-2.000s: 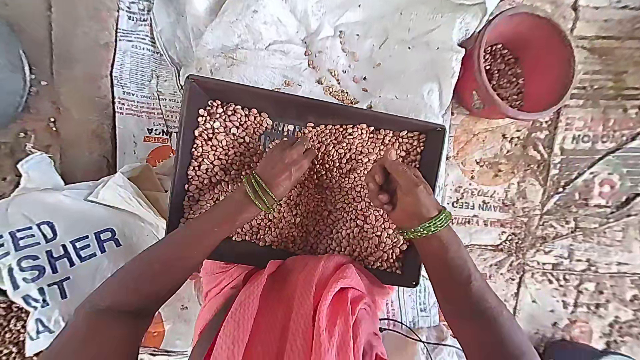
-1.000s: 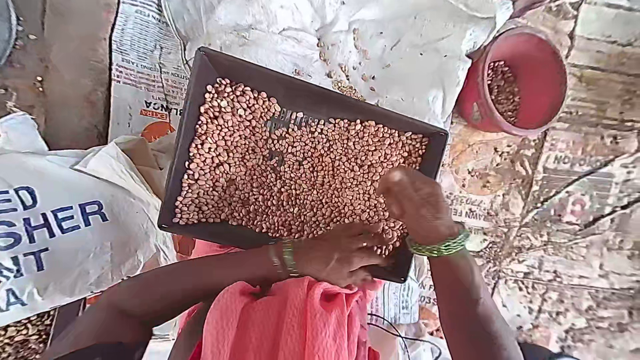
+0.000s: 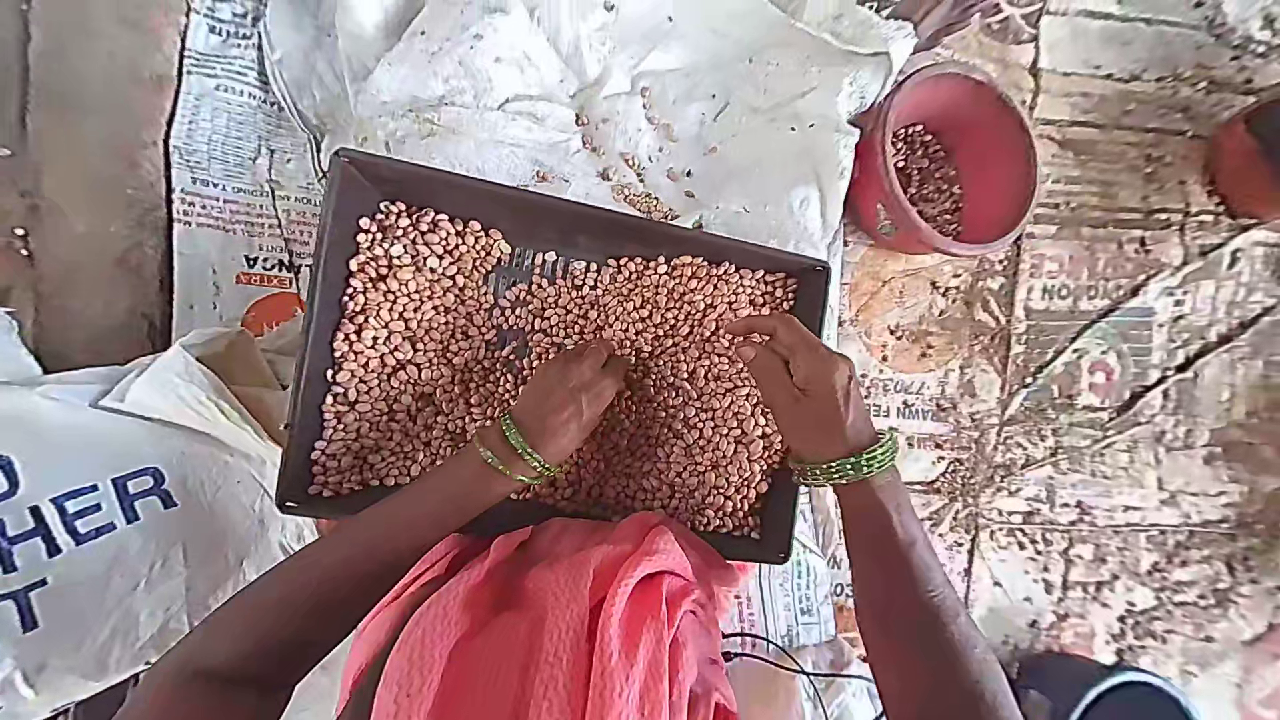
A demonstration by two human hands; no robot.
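Note:
A dark rectangular plastic tray [image 3: 575,222] lies tilted across my lap, its slotted bottom showing through a spread of reddish-brown nuts or beans [image 3: 410,330]. My left hand [image 3: 572,398] rests on them near the tray's middle, fingers bunched and pointing away from me; whether anything is pinched in them is hidden. Over the right part of the tray is my right hand [image 3: 805,385], with thumb and index finger apart and nothing visible between them. Green bangles circle both wrists.
A red plastic tub [image 3: 985,150] with some of the same pieces stands beyond the tray at the right. Printed white sacks [image 3: 100,500] lie at the left, and a pale sheet [image 3: 480,80] with scattered bits lies behind. Black cables [image 3: 790,665] run near my lap.
My left hand has moved from the tray's near edge to its middle. The right hand's thumb and index finger have spread apart, where the hand looked closed before.

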